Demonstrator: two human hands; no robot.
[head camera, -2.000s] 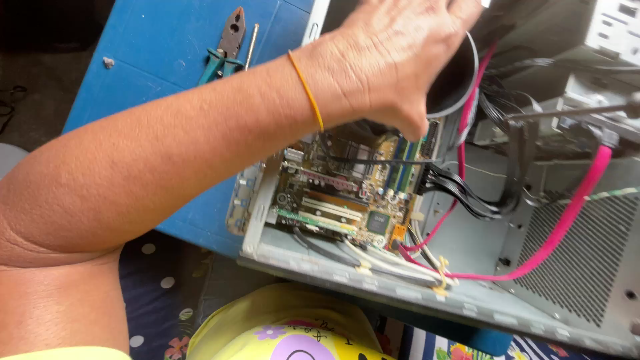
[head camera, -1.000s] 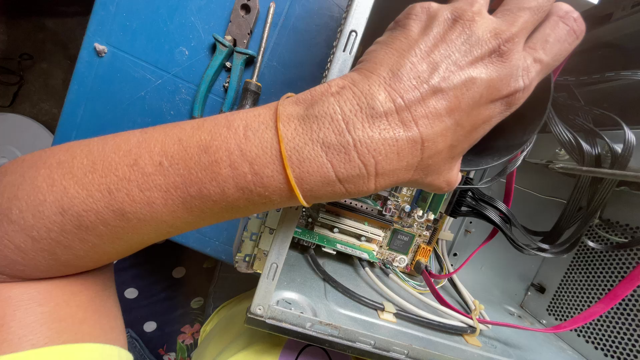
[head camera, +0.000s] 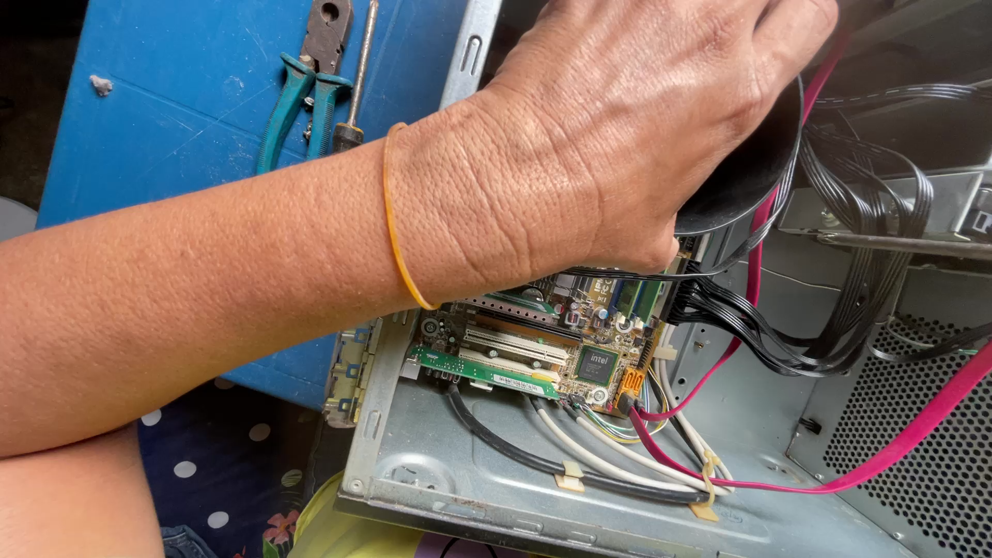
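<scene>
My left hand (head camera: 643, 132), with an orange band round the wrist, reaches from the left over an open computer case (head camera: 465, 504). Its back faces up and its thumb lies against a black round plastic duct (head camera: 736, 178); the fingertips are out of sight, so the grip is unclear. Below the hand is the motherboard (head camera: 566, 310), partly covered by it. A green expansion card (head camera: 488, 376) and white slots (head camera: 515, 345) show on the board. A pink-red cable (head camera: 891, 465) runs from an orange connector (head camera: 632, 384). My right hand is not in view.
Teal-handled pliers (head camera: 287, 108) and a screwdriver (head camera: 360, 85) lie on a blue surface (head camera: 170, 101) left of the case. Bundled black wires (head camera: 783, 329) loop at the right, near a perforated metal panel (head camera: 907, 434). Black and white cables (head camera: 535, 457) cross the case floor.
The view has shifted and come closer. My left hand stays over the black duct; its thumb is at the duct's lower edge. The pliers and screwdriver still lie on the blue surface.
</scene>
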